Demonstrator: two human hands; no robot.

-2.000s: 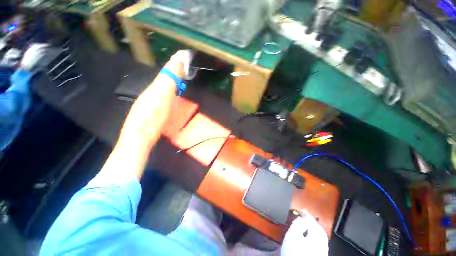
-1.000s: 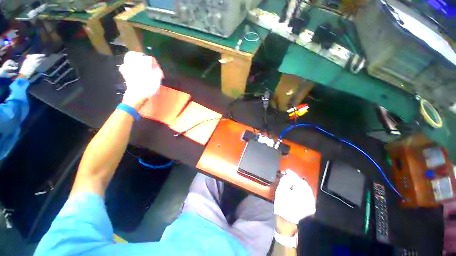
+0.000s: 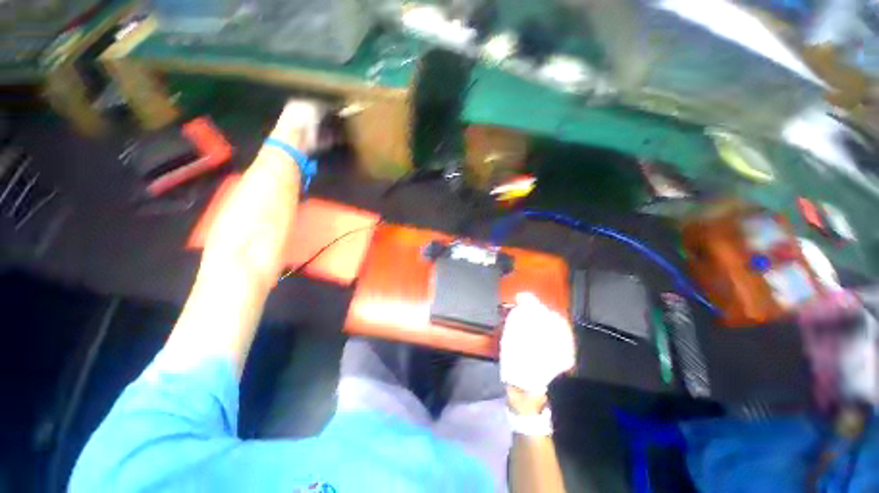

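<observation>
The picture is blurred. A black set-top box (image 3: 466,294) lies flat on the orange-brown test fixture (image 3: 395,289), against the connector block (image 3: 469,254) at its far edge. My right hand (image 3: 535,344), in a white glove, is at the box's right side; whether its fingers hold anything is hidden. My left hand (image 3: 306,125), gloved and with a blue wrist strap, is stretched far forward near the shelf legs; its fingers are blurred and I cannot tell if it holds something. A second black box (image 3: 617,302) lies right of the fixture.
Red-orange mats (image 3: 332,241) lie left of the fixture. A red-orange piece (image 3: 198,159) lies farther left. Right are a green stick (image 3: 661,345), a remote (image 3: 685,345), a blue cable (image 3: 617,238) and an orange-brown control box (image 3: 737,270). A blue sleeve (image 3: 771,453) shows at lower right.
My left hand has moved forward from over the mats to near the shelf legs. My right hand stays at the box. The view has turned, and a red-orange piece now shows at far left.
</observation>
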